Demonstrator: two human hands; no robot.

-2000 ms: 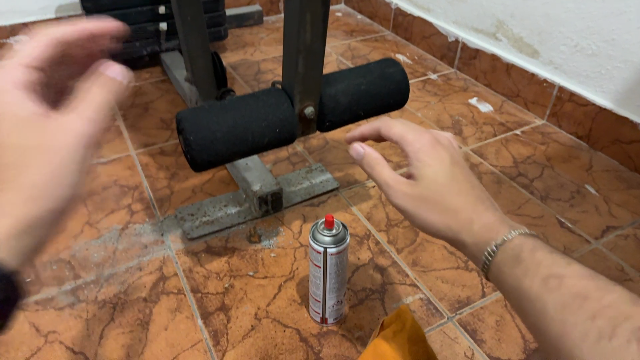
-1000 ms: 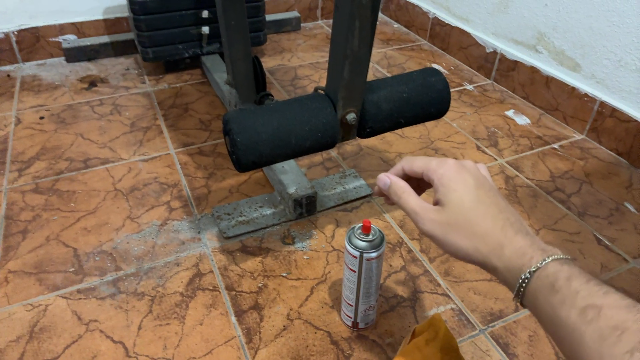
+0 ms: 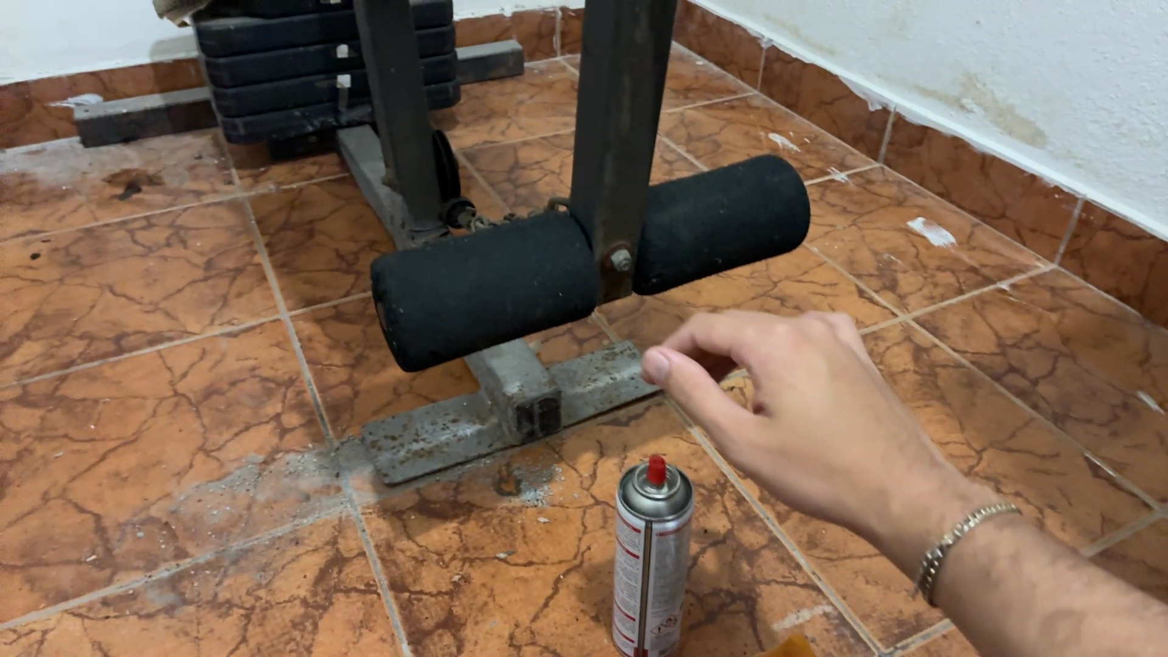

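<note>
My right hand [image 3: 794, 411], with a metal chain bracelet [image 3: 958, 546] at the wrist, hovers above and to the right of an aerosol can [image 3: 651, 566]. Its thumb and forefinger are close together; whether anything small is between them cannot be told. The can stands upright on the tiles, with a red nozzle on top and writing on its side. Behind it is the rusty steel foot [image 3: 438, 438] of a weight machine. Two black foam rollers [image 3: 488, 287] flank the machine's upright post [image 3: 623, 119]. My left hand is out of view.
A stack of black weight plates [image 3: 283, 73] stands at the back left, by a metal base bar [image 3: 146, 114]. A white wall [image 3: 1022, 91] with a tiled skirting runs along the right. Grit lies on the floor around the foot. An orange thing [image 3: 789, 648] shows at the bottom edge.
My left hand, seen at the left two seconds ago, has left the view. My right hand stays near the can, its fingers drawn closer together than at first.
</note>
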